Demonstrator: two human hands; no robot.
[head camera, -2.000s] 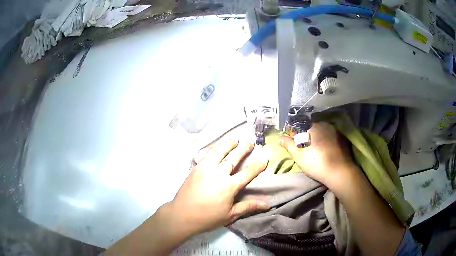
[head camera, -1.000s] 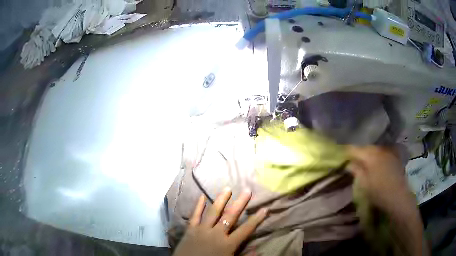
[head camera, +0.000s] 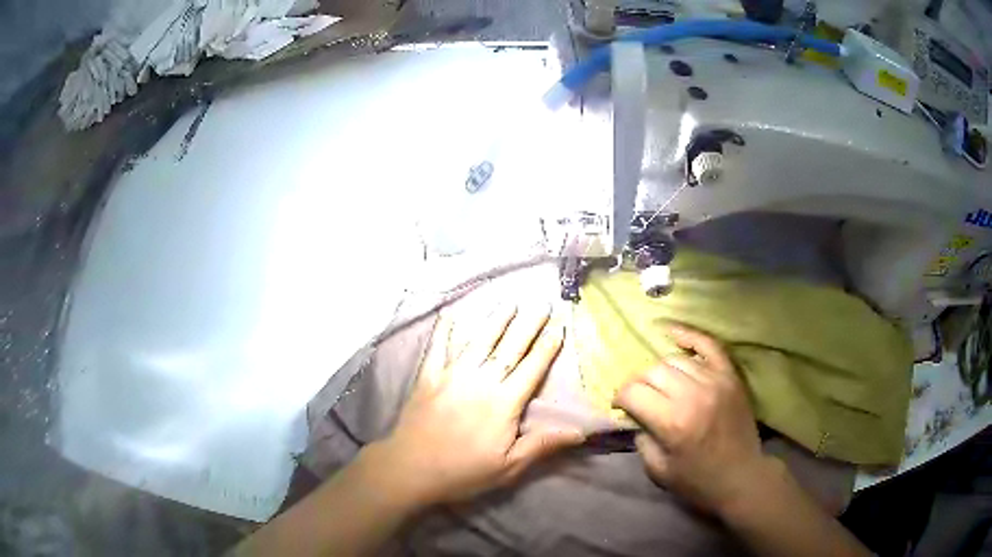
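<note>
The taupe panel lies over the front of the table and hangs toward me. The olive-green piece lies spread to the right of the presser foot, along a seam line with the taupe cloth. My left hand lies flat on the taupe cloth, fingers apart, just in front of the foot. My right hand has curled fingers and pinches the edge of the olive-green piece near the seam. The seam guide with white knob sits right of the foot.
The sewing machine's white arm spans the upper right, with a blue air hose over it. White cut pieces lie at the far left. The glossy white table extends left. An oval logo shows left of the needle area.
My left hand has moved forward, closer to the foot. My right hand has come in left toward the seam. The olive-green piece now lies spread out to the right.
</note>
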